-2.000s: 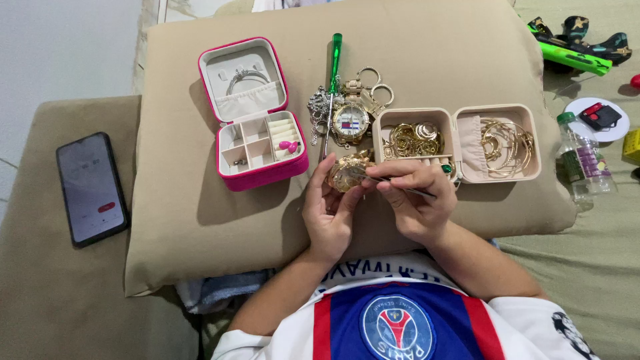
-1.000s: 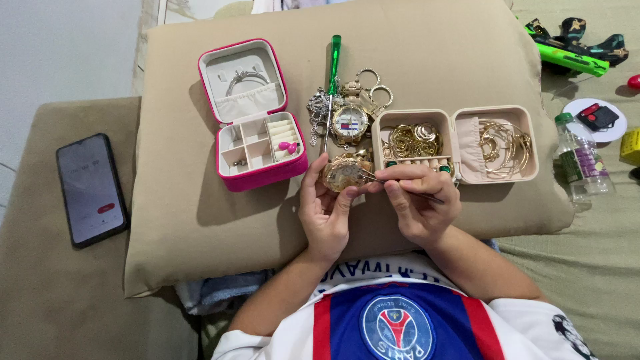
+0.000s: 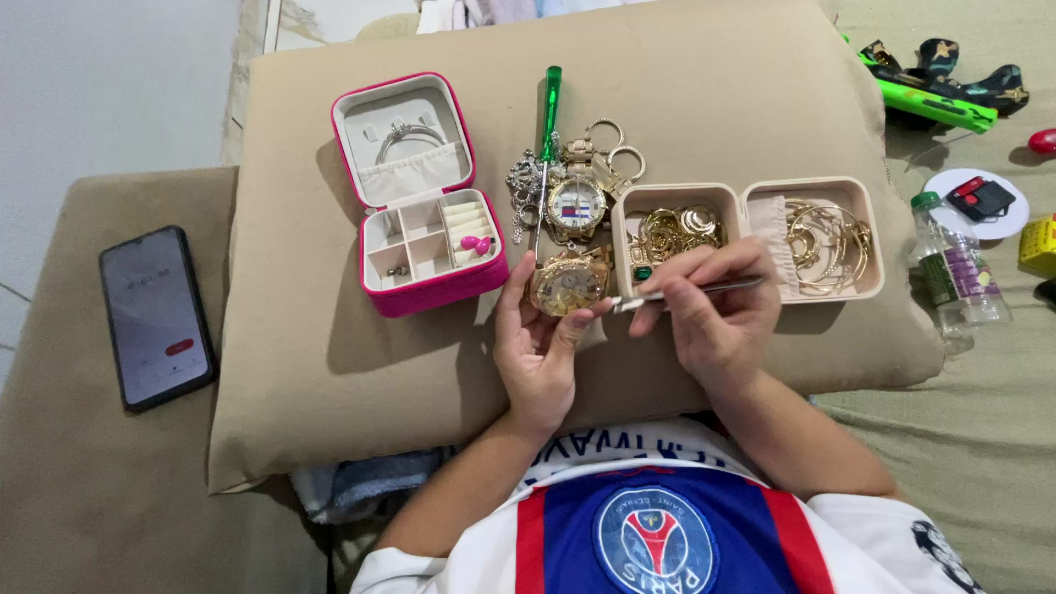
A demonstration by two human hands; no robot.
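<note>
Between the fingers and thumb of my left hand (image 3: 540, 355) is a gold-coloured wristwatch (image 3: 568, 287), its dial facing up. My right hand (image 3: 716, 318) grips a slim metal tool (image 3: 730, 284), perhaps tweezers, whose tip is just right of that watch, by my left thumb. Behind the held watch lies a second gold wristwatch (image 3: 577, 206) on the cushion, with silver chain jewellery (image 3: 525, 183) and a green-handled screwdriver (image 3: 551, 115) to its left. My right fingers partly cover the front of a cream jewellery box (image 3: 678, 198) with gold jewellery inside.
An open pink jewellery box (image 3: 433, 289) stands left on the beige cushion (image 3: 396, 388). A smartphone (image 3: 158, 318) lies on the brown padded surface at far left. To the right are a plastic bottle (image 3: 955, 268), a white disc (image 3: 1011, 206) bearing dark items, and a green toy-like object (image 3: 932, 103).
The tool in my right hand has moved from over the watch to its right side. My left hand keeps hold of the watch in about the same place.
</note>
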